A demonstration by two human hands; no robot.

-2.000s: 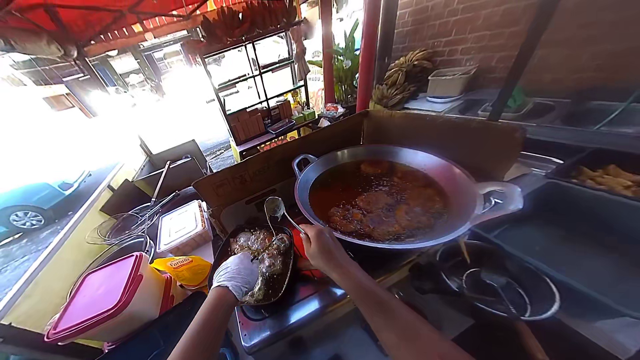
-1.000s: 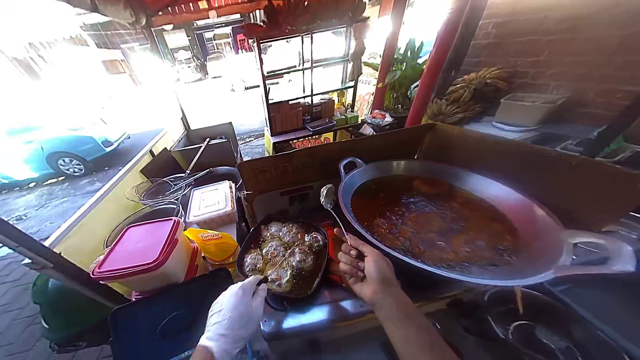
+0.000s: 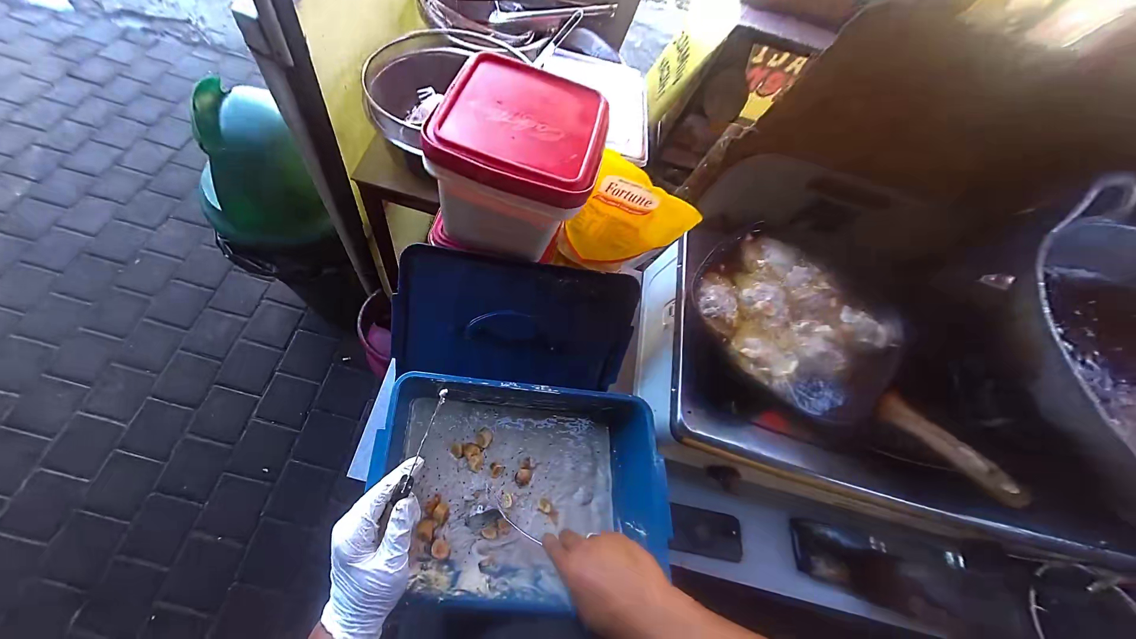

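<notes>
My left hand (image 3: 377, 541), in a white glove, grips the dark handle of a thin metal skewer-like tool (image 3: 430, 426) over the left side of a blue plastic tub (image 3: 655, 461). Grey-white batter (image 3: 559, 453) with several small brown round pieces (image 3: 477, 451) fills the tub's bottom. My bare right hand (image 3: 612, 572) holds a metal spoon (image 3: 522, 530) by its thin handle, its bowl down in the batter. To the right, a dark pan (image 3: 874, 382) with a wooden handle (image 3: 954, 448) holds several pale frying pieces (image 3: 785, 319) in oil on the stove.
A dark blue lid (image 3: 515, 315) lies behind the tub. Beyond it stand a red-lidded container (image 3: 524, 133) and a yellow plastic pouch (image 3: 630, 213). A large wok (image 3: 1087, 240) is at the right edge. A green bin (image 3: 266, 169) stands on the paving at left, beside a metal post (image 3: 315, 133).
The view has swung down and left. Both hands have moved from the pan to the blue tub. The spoon, held up over the stove earlier, is now in the batter.
</notes>
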